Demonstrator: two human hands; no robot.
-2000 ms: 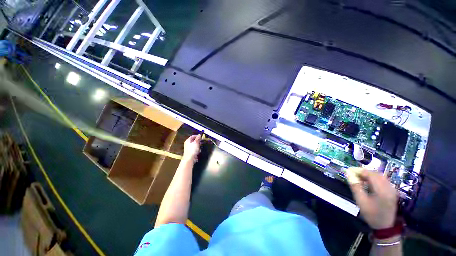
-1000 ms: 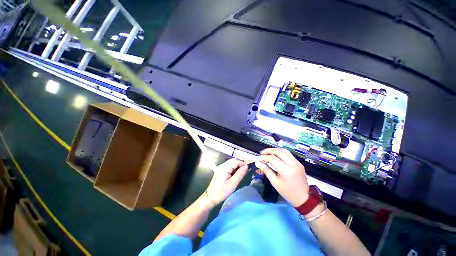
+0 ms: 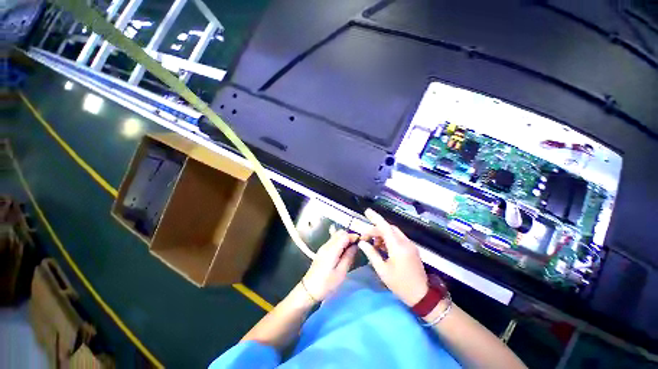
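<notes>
My left hand and my right hand meet fingertip to fingertip in front of my body, beside the conveyor rail. Their fingers are pinched around something small and dark, too small to name. A yellow-green strap hangs across the view and ends near my left hand. The TV rear cover is a large black panel beyond the rail. Its white board opening shows the green main board with connectors and wires.
An open carton stands on the green floor at the left, one side holding dark parts. Flattened cartons lie at the lower left. A white metal frame stands at the upper left. Yellow floor lines run past the carton.
My right hand has left the board area and joined my left hand in front of my body. The strap has swung over and now curves down to my left hand. The view has shifted slightly.
</notes>
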